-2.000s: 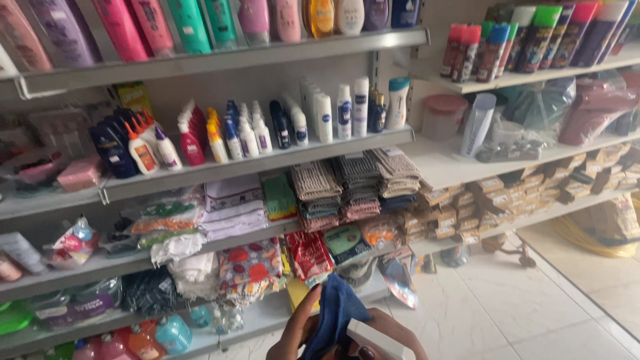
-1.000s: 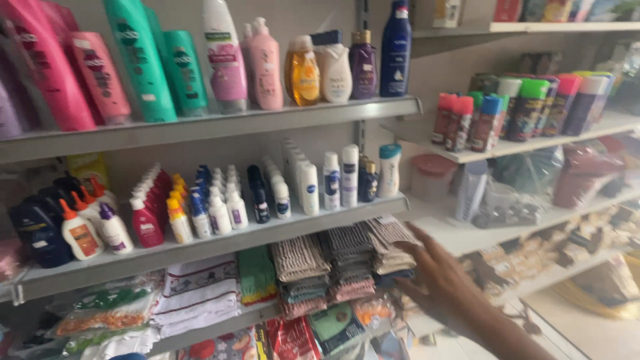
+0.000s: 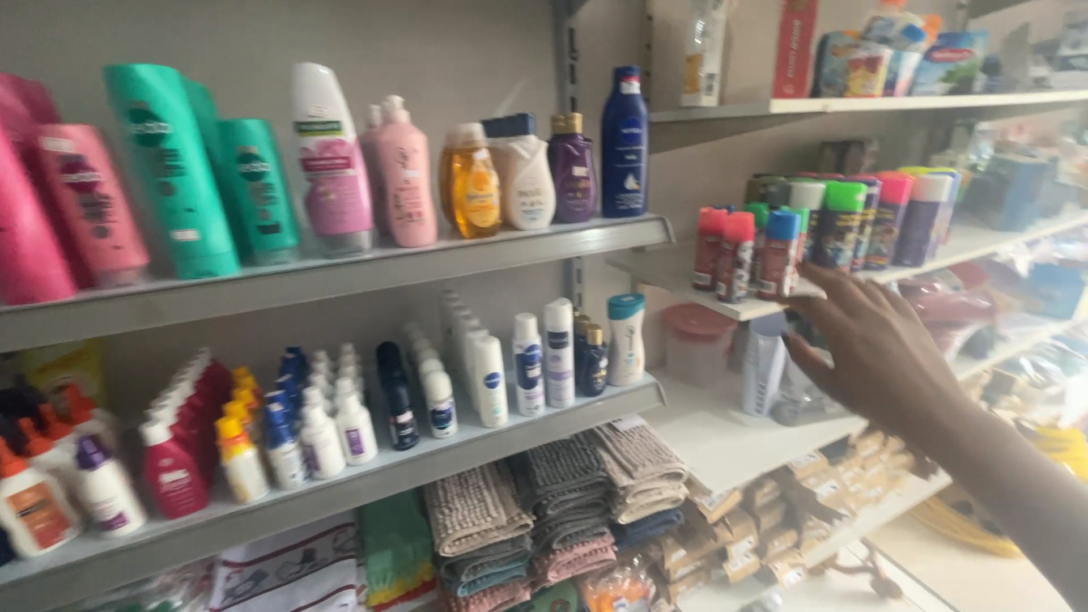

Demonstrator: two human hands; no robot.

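My right hand (image 3: 875, 348) reaches in from the right with its fingers apart and holds nothing. Its fingertips overlap the view of the lower edge of the spray cans; whether they touch cannot be told. Nearest to it stand small spray cans with red caps (image 3: 735, 255) and one with a blue cap (image 3: 779, 253), at the front corner of a white shelf. Taller cans with a green cap (image 3: 841, 223) and other caps stand behind. A clear plastic container (image 3: 762, 365) is below, partly behind the hand. My left hand is out of view.
Grey shelves (image 3: 340, 285) at left hold shampoo and lotion bottles, with a dark blue lotion bottle (image 3: 626, 144) at the end. Roll-ons and small bottles (image 3: 491, 382) line the shelf below. Folded mats (image 3: 480, 510) are stacked under that. A pink-lidded tub (image 3: 697, 344) and brown packets (image 3: 748, 544) are at right.
Two seconds ago both hands were low in view with a blue cloth-like thing. The right hand has since come up toward the spray cans. The view has risen to higher shelves.
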